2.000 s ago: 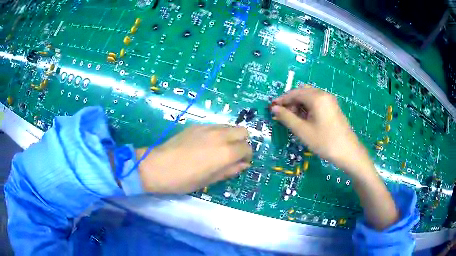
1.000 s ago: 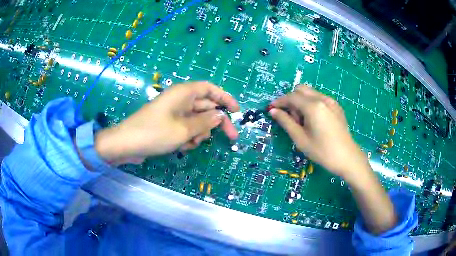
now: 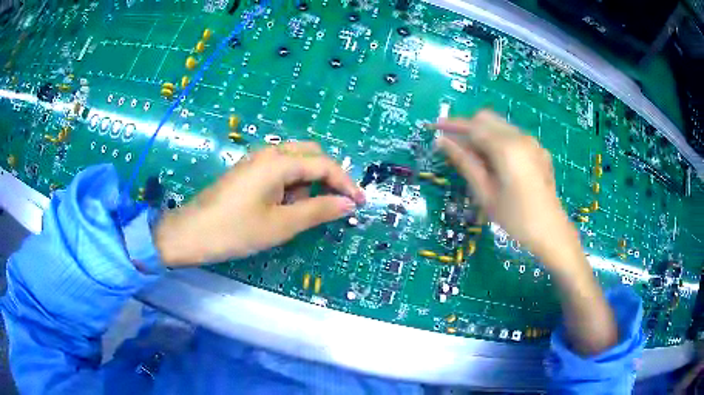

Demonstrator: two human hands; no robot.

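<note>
The large green printed circuit board [image 3: 332, 100] lies under both hands. My left hand [image 3: 255, 204] is over the near middle of the board, thumb and forefinger tips together; whether they hold a small part cannot be told. My right hand [image 3: 509, 173] is motion-blurred, above the board to the right, its thumb and forefinger slightly apart with no part visible. Black components [image 3: 377, 171] stand in a cluster between the hands. A small red part [image 3: 403, 171] shows beside them.
A blue cord [image 3: 181, 96] runs from my left cuff across the board to the top. Yellow disc capacitors [image 3: 191, 62] stand in rows. Pale metal rails edge the board on the near side [image 3: 309, 328] and far side [image 3: 571, 58]. Dark objects [image 3: 610, 23] are beyond the far rail.
My left fingers spread, then closed together nearer the board's middle. My right hand has lifted away from the black cluster, and the red part shows there instead of at its fingertips.
</note>
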